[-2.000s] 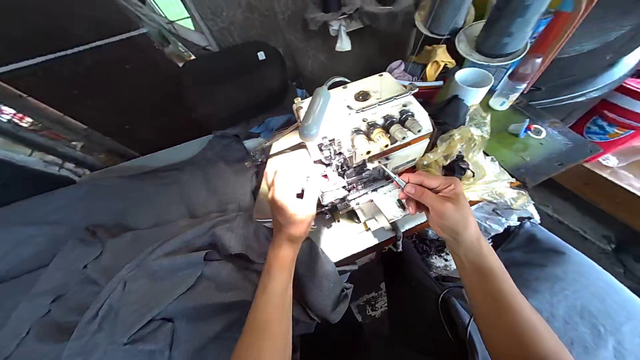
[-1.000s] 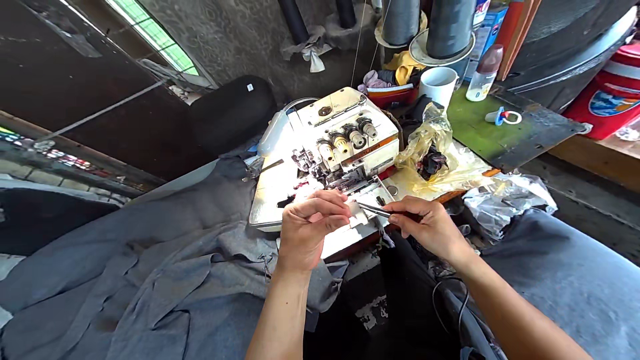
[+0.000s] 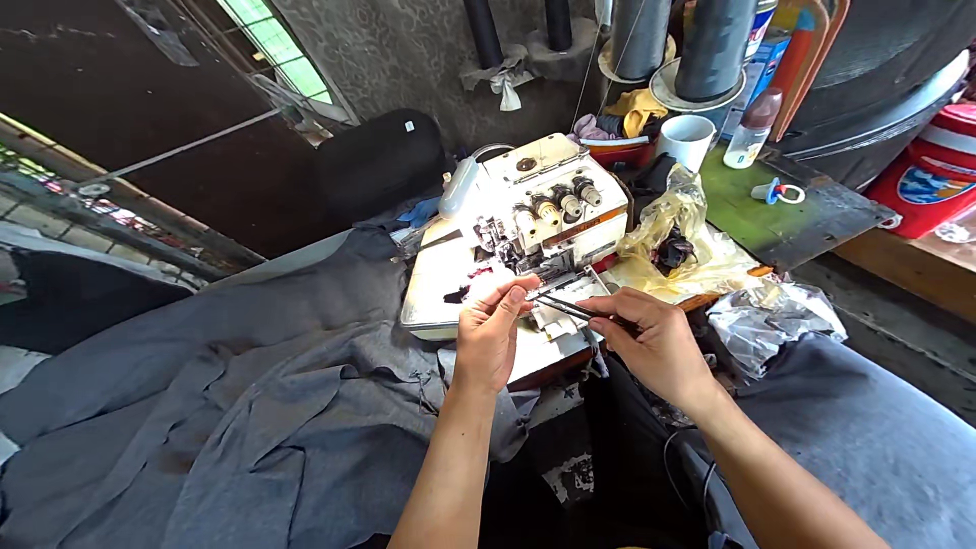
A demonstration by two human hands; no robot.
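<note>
My right hand [image 3: 648,339] holds dark metal tweezers [image 3: 568,306], whose tips point left toward my left hand [image 3: 492,328]. The left thumb and forefinger are pinched together close to the tips; whether something thin, such as a thread, lies between them is too small to tell. Both hands are in front of a white overlock sewing machine [image 3: 557,160]. Several tension dials [image 3: 547,212] line its front, and its lower front cover [image 3: 560,324] appears swung open, with the mechanism partly hidden behind my fingers.
Grey fabric [image 3: 305,412] spreads at the left, up against the machine. To the right lie a yellowish plastic bag [image 3: 671,244] and a clear one [image 3: 778,316]. Behind stand a white mug [image 3: 686,141], a baby bottle [image 3: 751,130] and thread cones [image 3: 713,53]; a pacifier [image 3: 778,191] rests on the green board.
Both hands have come back from the machine's mechanism toward me and closer to each other. The tweezers, earlier pointed into the machine, now reach toward the left fingertips. The view has shifted.
</note>
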